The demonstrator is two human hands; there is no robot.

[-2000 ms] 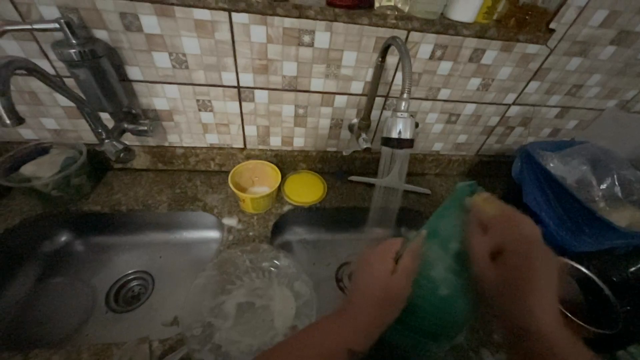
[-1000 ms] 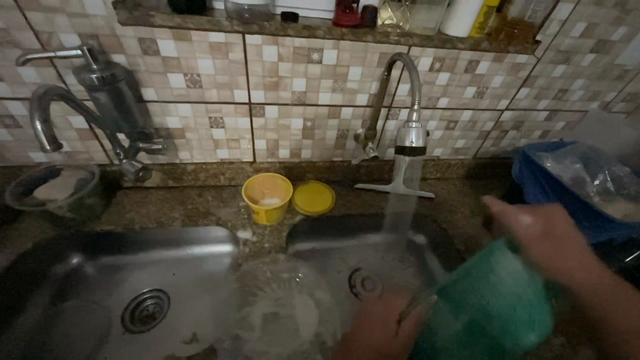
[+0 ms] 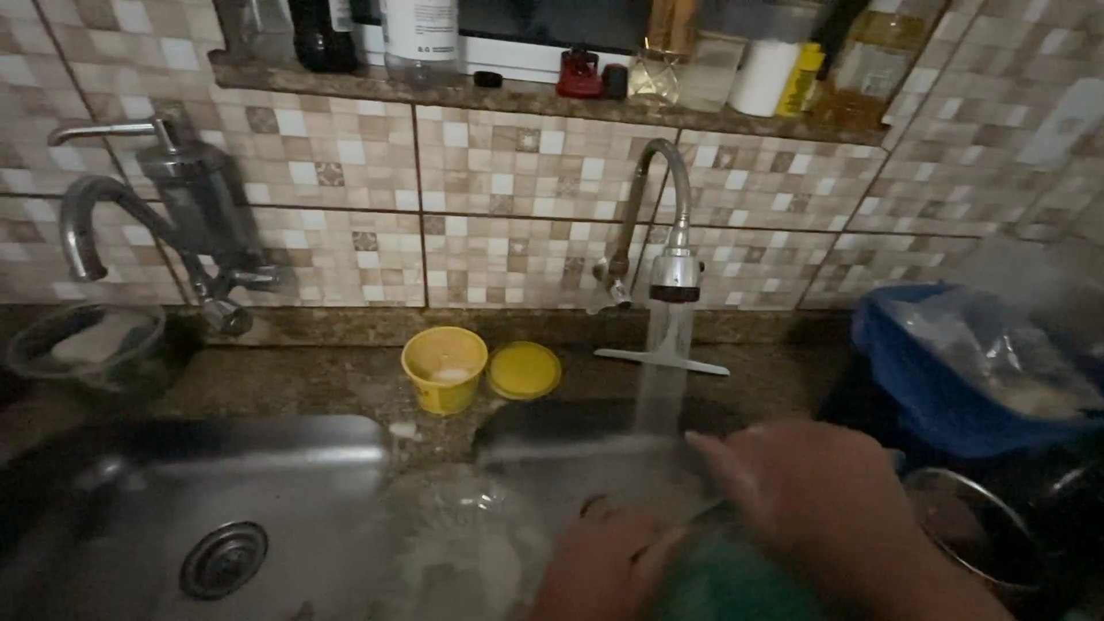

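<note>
A green item (image 3: 733,569), blurred and cut off by the bottom edge, lies against my left hand (image 3: 608,561), whose fingers close on its near side. My right hand (image 3: 811,492) is over the green item's upper right, its fingers blurred and pointing left. Water (image 3: 662,379) runs from the chrome faucet head (image 3: 675,274) into the right steel sink (image 3: 561,448), just beyond both hands. Clear plastic (image 3: 466,543) lies left of my left hand, between the basins. A yellow tub (image 3: 444,371) with whitish contents stands behind the sinks, beside its yellow lid (image 3: 524,370).
At left are the other steel basin (image 3: 345,440), a second faucet (image 3: 112,194) and a clear container (image 3: 86,345). A white squeegee-like tool (image 3: 707,367) lies behind the water. A blue basin (image 3: 949,388) holding plastic bags stands at right, above a metal-rimmed pot (image 3: 975,500). Bottles line the ledge (image 3: 535,108).
The green item, raised higher in the earlier frames, is now low at the bottom edge. My right hand has moved over it. The view has tilted up somewhat.
</note>
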